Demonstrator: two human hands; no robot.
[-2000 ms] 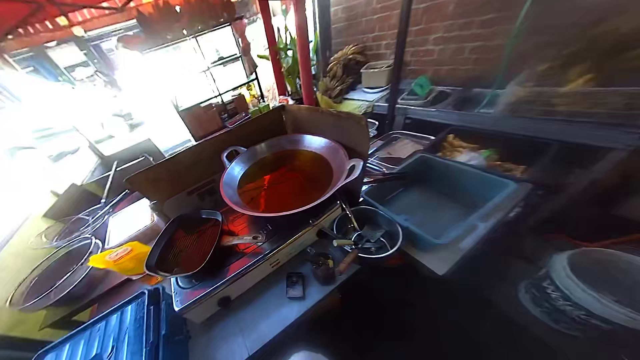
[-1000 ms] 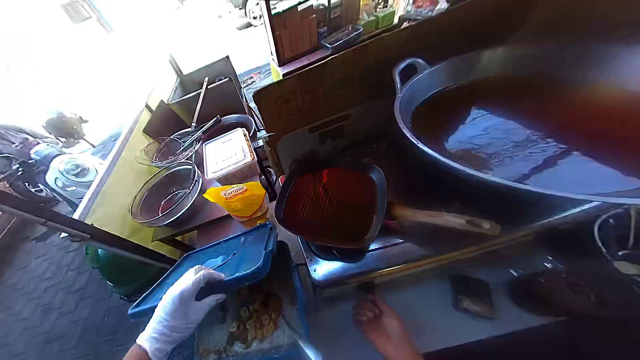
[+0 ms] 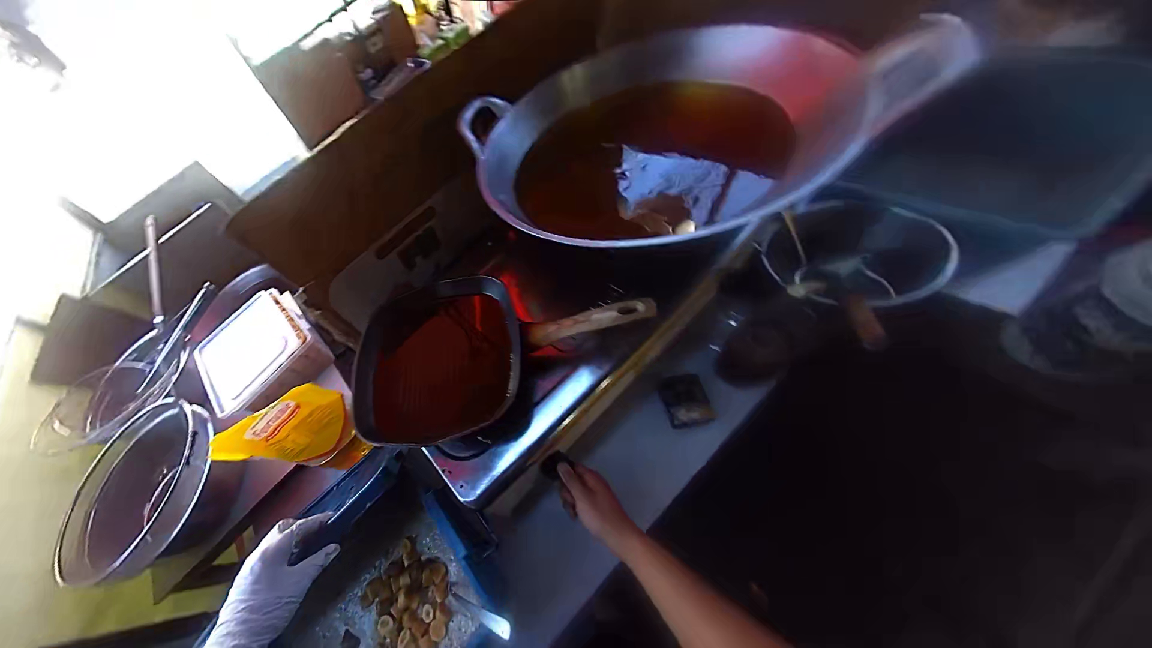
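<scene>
My left hand [image 3: 274,576], in a white glove, grips the edge of the blue plastic lid [image 3: 346,495] at the lower left. Below the lid a blue container holds small round pieces of food [image 3: 409,594] and a pale-handled utensil [image 3: 481,616]. Bare, my right hand [image 3: 585,495] has its fingers on the dark control knob [image 3: 555,463] at the front of the gas stove [image 3: 504,468]. On the stove sit a square ridged pan [image 3: 441,360] with reddish-looking oil and a wooden handle, and a large metal wok [image 3: 576,99] of dark oil.
A yellow pouch [image 3: 301,427], a lidded white tub [image 3: 256,351] and wire strainers [image 3: 135,495] stand left. A dark metal guard [image 3: 360,171] rises behind the stove. At right are a bowl of utensils [image 3: 945,256] and a blue-grey basin [image 3: 1008,144]; a small dark box [image 3: 686,400] lies in front.
Two seconds ago neither hand plainly showed. Since one second ago, both hands remain at the lid and the knob. The view has swung right.
</scene>
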